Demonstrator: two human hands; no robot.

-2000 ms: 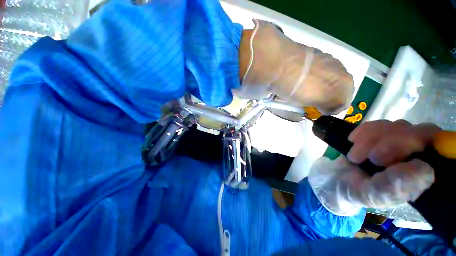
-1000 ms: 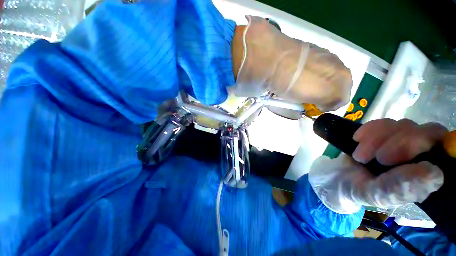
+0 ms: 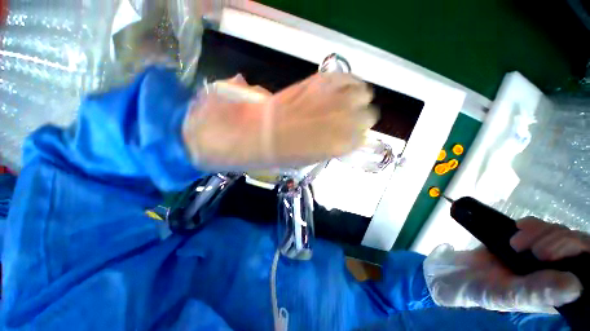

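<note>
The chrome balloon-shaped lamp point(image 3: 295, 223) lies over the white-framed black panel point(image 3: 446, 106), unlit, with lobes pointing down toward my smock. My left hand point(image 3: 284, 126), in a thin clear glove and blurred, lies across the lamp's upper middle; its fingers hide part of the lamp, and whether they grip it is unclear. My right hand point(image 3: 504, 278), gloved, is closed around the black electric screwdriver point(image 3: 485, 223). Its thin bit points up-left beside an orange disc, apart from the lamp's right end.
Several small orange discs point(image 3: 442, 168) lie on the green mat point(image 3: 407, 226) right of the panel. A long white foam slab point(image 3: 485, 155) stands beyond them. Clear bubble packaging point(image 3: 45, 71) is at the left, with more at the right. A white cord point(image 3: 275, 284) hangs over my smock.
My left hand has moved left off the lamp's right end, uncovering it and more of the panel. The screwdriver has moved down and right, away from the lamp.
</note>
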